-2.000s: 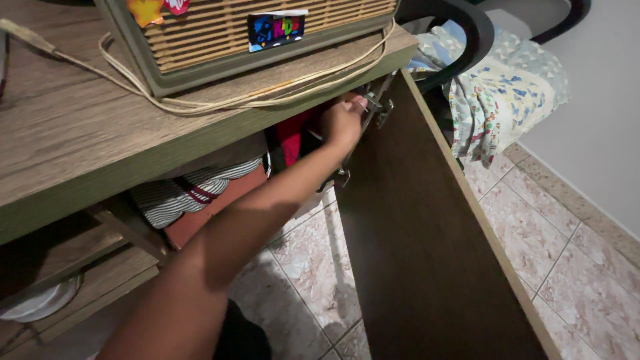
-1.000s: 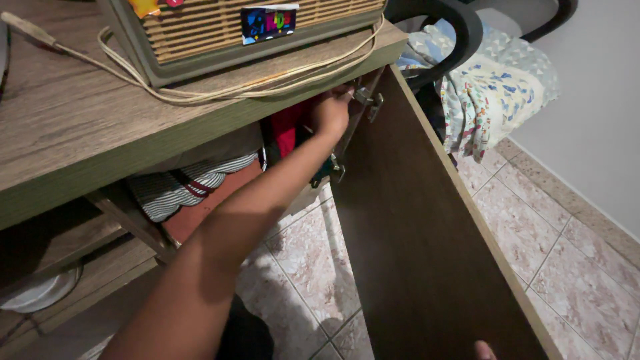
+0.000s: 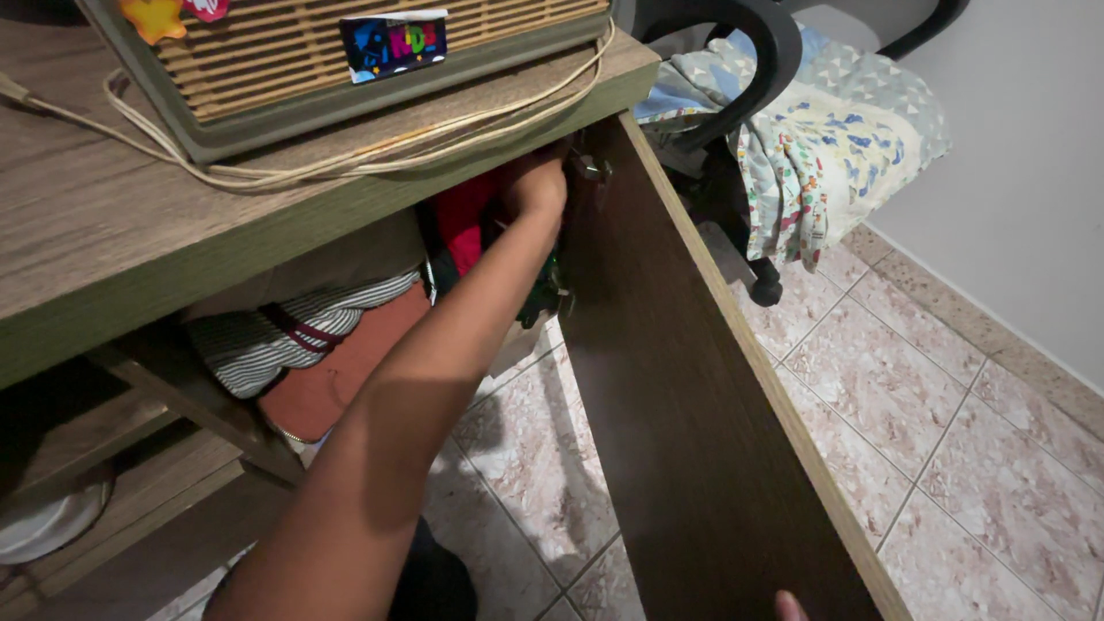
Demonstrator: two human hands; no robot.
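My left hand [image 3: 539,185] reaches under the cabinet top, just left of the upper metal hinge [image 3: 592,170]; its fingers are hidden in shadow. Close to it are a red cloth [image 3: 461,224] and dark items. Left of the forearm lie a striped black-and-white cloth [image 3: 259,341] and a rust-coloured zipped fabric item [image 3: 345,371]. The dark wooden cabinet door [image 3: 690,388] stands open to the right of my arm. Of my right hand [image 3: 789,606] only a fingertip shows, at the door's lower part by the bottom edge; whether it grips anything is hidden.
A slatted, radio-like box [image 3: 379,95] with stickers and a looped pale cable [image 3: 345,164] rests on the wooden top [image 3: 69,207]. Beyond the door stands a black office chair [image 3: 768,69] with patterned cloths [image 3: 828,147]. A white dish [image 3: 52,517] sits on a lower-left shelf.
My left hand has moved from beside the upper hinge further in under the top. The right fingertip, not in view two seconds ago, now shows at the bottom edge.
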